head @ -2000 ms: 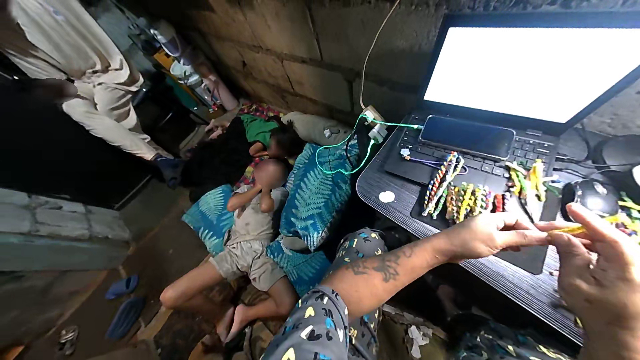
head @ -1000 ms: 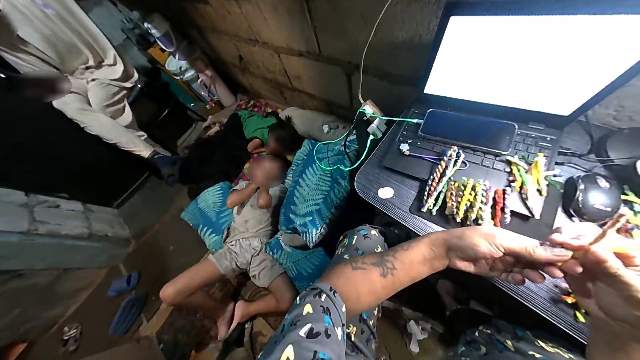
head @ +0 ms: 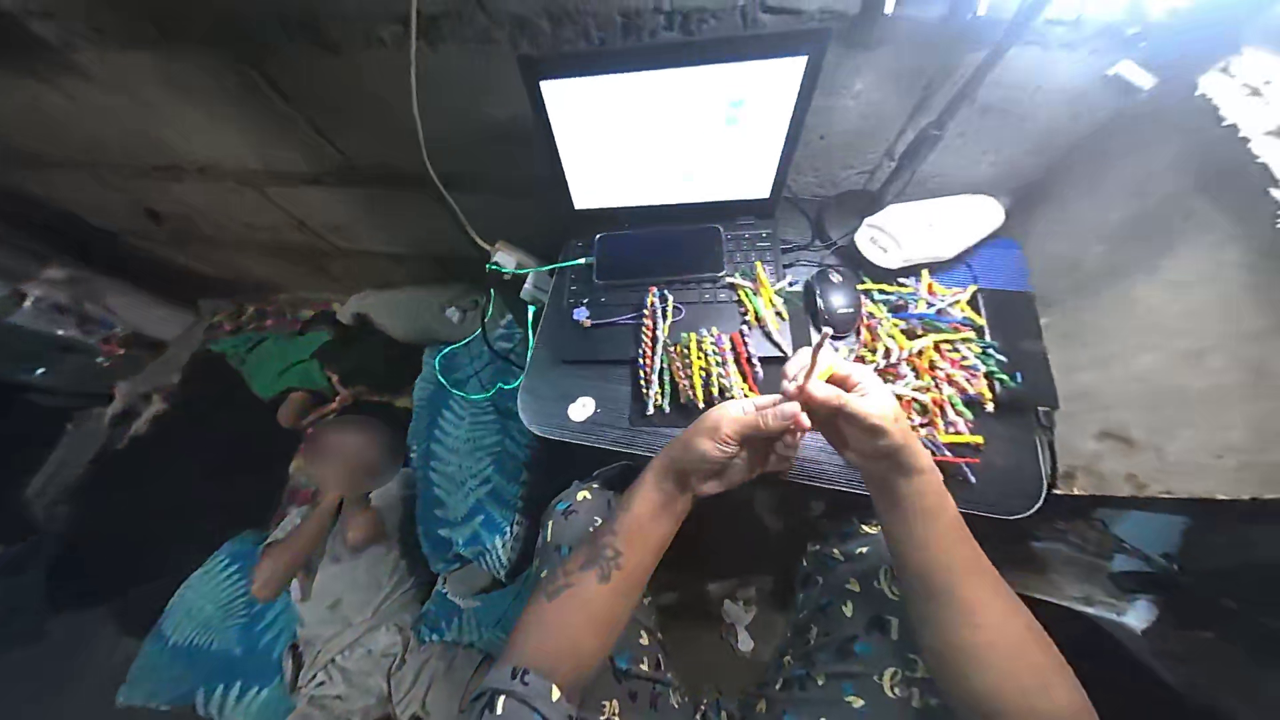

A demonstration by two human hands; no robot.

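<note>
My left hand [head: 735, 440] and my right hand [head: 850, 405] meet fingertip to fingertip over the table's front edge. A thin brownish twisted strand [head: 818, 362] stands up from the right fingers, and its lower part runs towards the left fingertips, mostly hidden. Just behind my hands lies a row of short multicoloured braided cords [head: 710, 365], with longer braids [head: 655, 350] at its left. More colourful twisted pieces [head: 768, 300] rest on the laptop's right edge. A large heap of multicoloured twisted pieces [head: 935, 370] lies to the right of my right hand.
On the dark table [head: 590, 425] stand an open laptop [head: 675, 130] with a phone [head: 660, 254] on its keyboard, a black mouse [head: 833, 300] and a white object [head: 930, 230]. A green cable [head: 465, 390] hangs at the left. A person [head: 350, 560] lies beside patterned pillows [head: 470, 450] at lower left.
The view has swung to the right, bringing the heap of pieces fully into sight. The yellow piece seen between my hands two seconds ago no longer shows there; a brownish strand does.
</note>
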